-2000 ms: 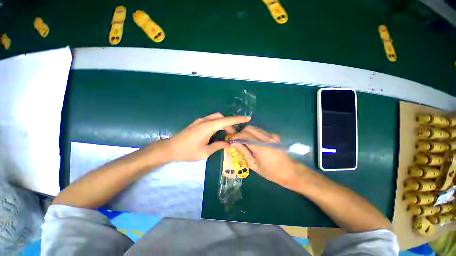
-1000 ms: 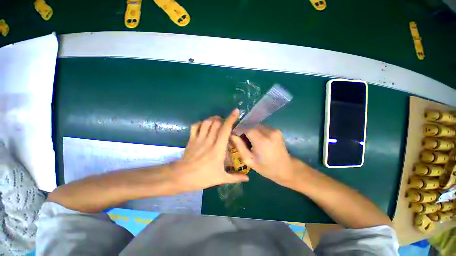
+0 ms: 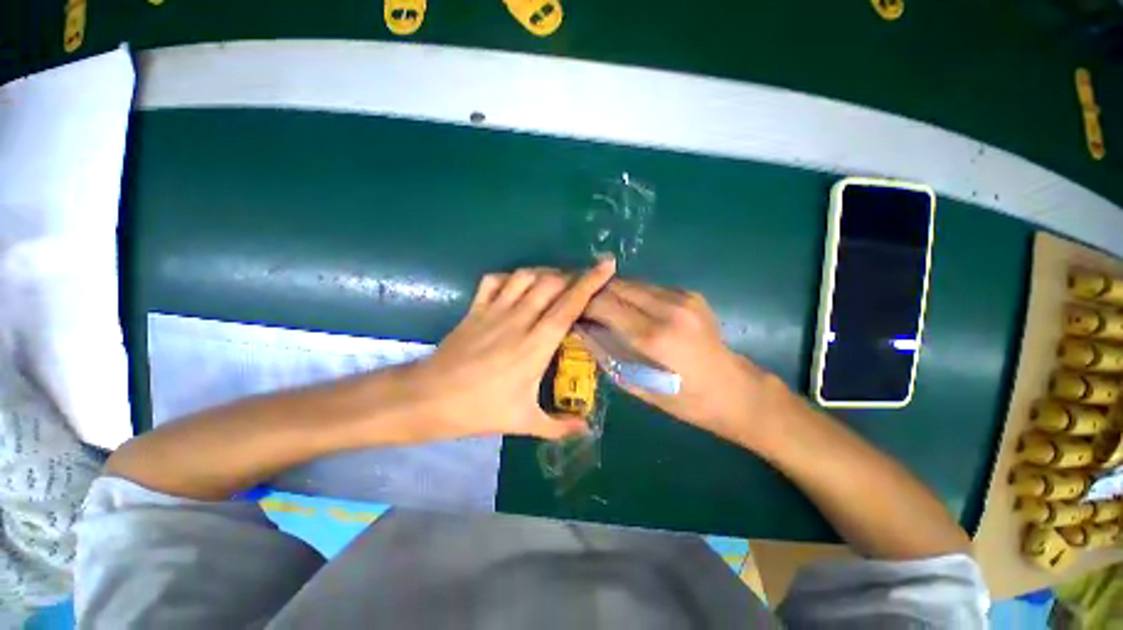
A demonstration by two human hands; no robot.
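Observation:
A yellow plastic part (image 3: 574, 379) lies on the green bench between my hands, its upper end hidden under my fingers. My left hand (image 3: 517, 351) is bare, with fingers along the part's left side and the thumb at its lower end. My right hand (image 3: 671, 345) is bent over the part's upper right. A thin grey strip (image 3: 643, 375) runs from under the right fingers across the hand, its pale end near the wrist. The right hand holds it. Crinkled clear tape (image 3: 619, 219) shows above the hands and below the part.
A smartphone (image 3: 874, 295) lies right of my hands. Rows of yellow parts (image 3: 1050, 448) sit on cardboard (image 3: 1009, 458) at far right. A lined sheet (image 3: 277, 369) lies under my left forearm, white paper (image 3: 62, 234) at far left. Beyond the pale rail (image 3: 530, 96) is the belt with several yellow parts.
The grey strip, which pointed up and away a second ago, now lies back across my right hand. My left hand stays beside the part. The view has shifted, and belt parts have moved up and right.

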